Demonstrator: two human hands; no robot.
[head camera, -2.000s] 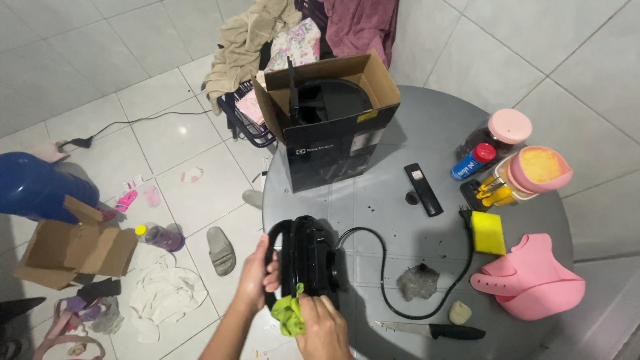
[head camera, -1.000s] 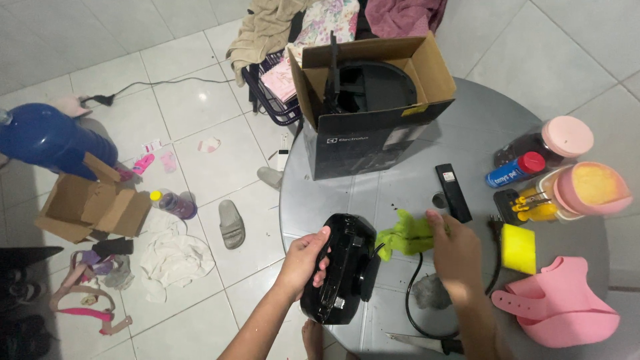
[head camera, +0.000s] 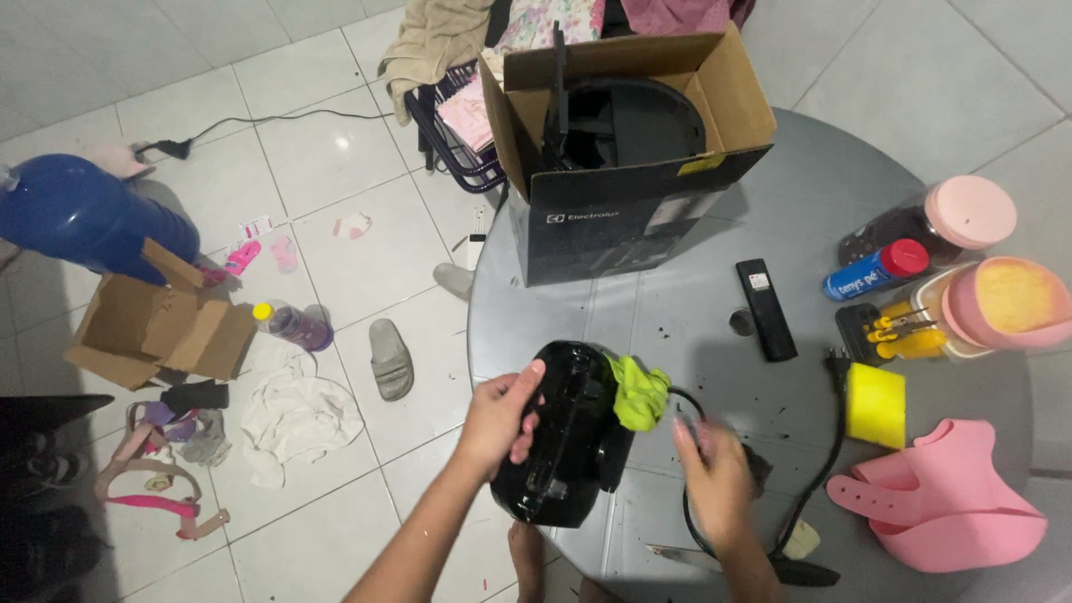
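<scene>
My left hand (head camera: 507, 419) grips the left side of a glossy black appliance part (head camera: 557, 444) at the near edge of the grey table. A lime green cloth (head camera: 641, 394) lies against the appliance's upper right side. My right hand (head camera: 712, 461), blurred, is right of the appliance and just below the cloth; whether its fingers touch the cloth's end cannot be told. Behind the right hand, a black power cord (head camera: 812, 494) curves to its plug near the yellow sponge. A knife (head camera: 682, 554) lies partly behind my right forearm.
An Electrolux cardboard box (head camera: 620, 226) holds a black appliance body at the back. To the right are a black remote-like object (head camera: 766, 310), a yellow sponge (head camera: 876, 405), a pink silicone bib (head camera: 955, 511), yellow-handled screwdrivers (head camera: 909, 335) and lidded jars (head camera: 971, 213). A slipper (head camera: 391, 360) lies on the floor.
The green cloth, by my right hand over the table a second ago, now lies against the appliance. My right hand is lower and closer to the appliance. The left hand still holds it.
</scene>
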